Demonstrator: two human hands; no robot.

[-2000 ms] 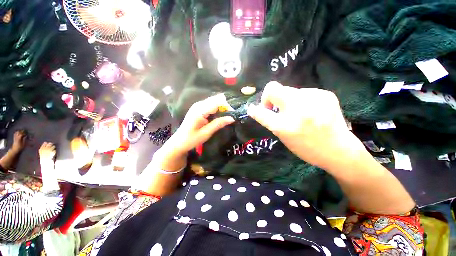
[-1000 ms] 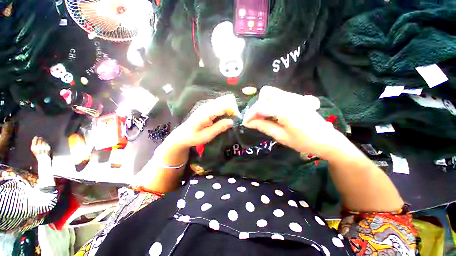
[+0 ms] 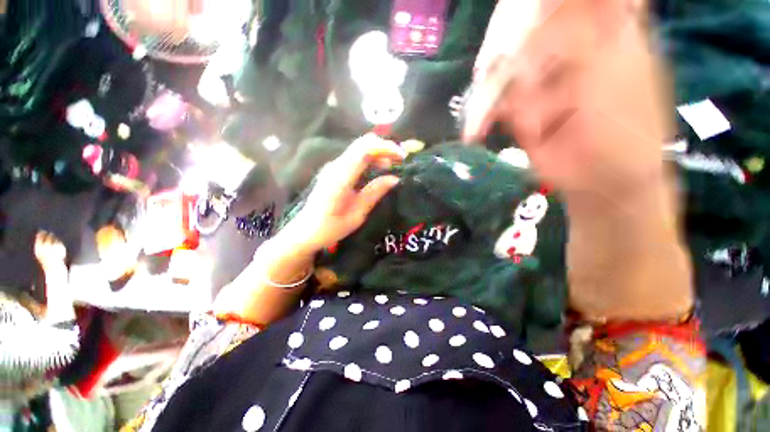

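A dark green plush garment lies in front of me on the table edge, with white and red embroidered lettering and a snowman appliqué. My left hand pinches a fold of the garment at its upper part. My right hand is raised above the garment at upper right and blurred; its fingertips point down and left. Any needle or thread in it cannot be made out.
A smartphone lies on green cloth beyond the hands, beside another snowman appliqué. At left are a fan, a red-and-white box, small black beads and another person's hand. A white label lies at right.
My right hand has moved away from my left, up and to the right, closer to the camera. The snowman appliqué on the worked garment now shows. My left hand stays at the fold.
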